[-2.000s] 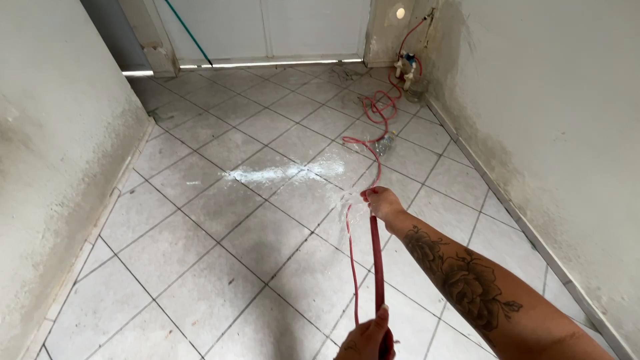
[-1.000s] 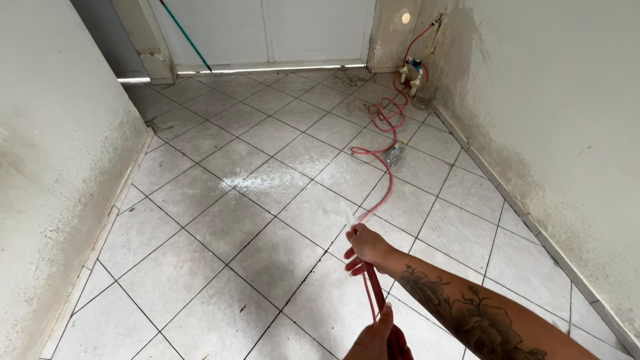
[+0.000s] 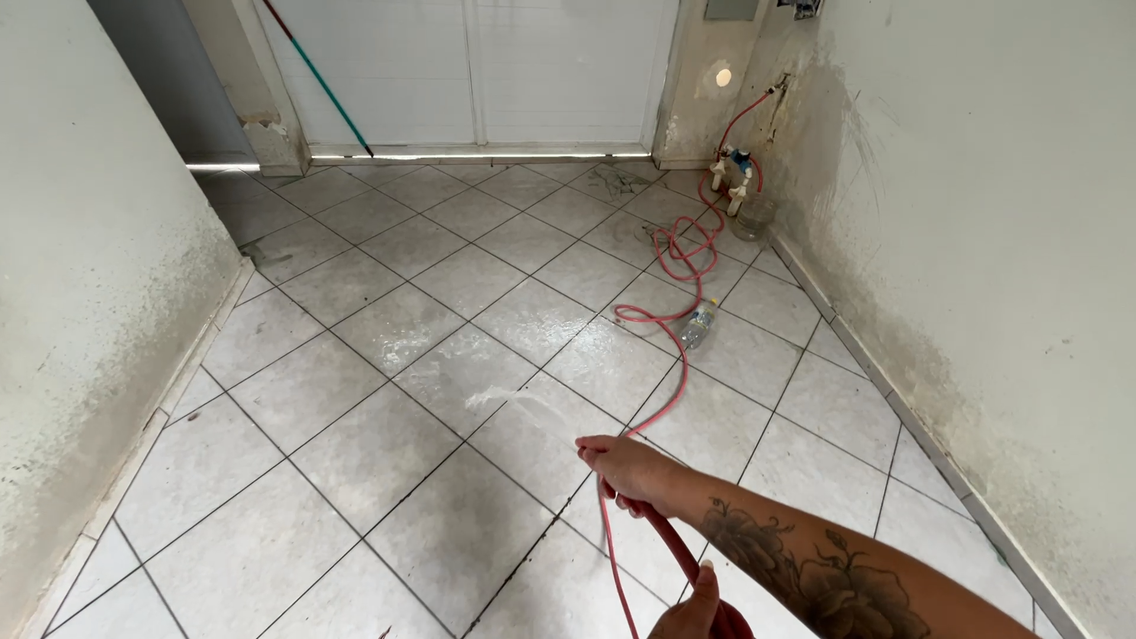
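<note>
My right hand (image 3: 632, 470), on a tattooed forearm, is closed around the end of a red hose (image 3: 667, 537) low in the middle of the view. Water (image 3: 524, 404) sprays from the hose end forward and left, landing on the white floor tiles (image 3: 497, 346). At the bottom edge my left hand (image 3: 694, 612) grips a lower part of the hose, with its thumb up; the rest of that hand is cut off by the frame. Beyond my hands the hose lies in loose loops and runs back to a wall tap (image 3: 781, 82) at the upper right.
A clear plastic bottle (image 3: 699, 325) lies beside the hose. White pipe fittings (image 3: 732, 182) and a clear container (image 3: 753, 217) stand in the back right corner. A green pole (image 3: 324, 82) leans on the white door (image 3: 559, 80). Stained walls (image 3: 994, 266) flank the floor.
The water spray now points more to the left, in a visible arc. The hose beyond my hands curves farther out to the right than two seconds ago. Both hands still hold it.
</note>
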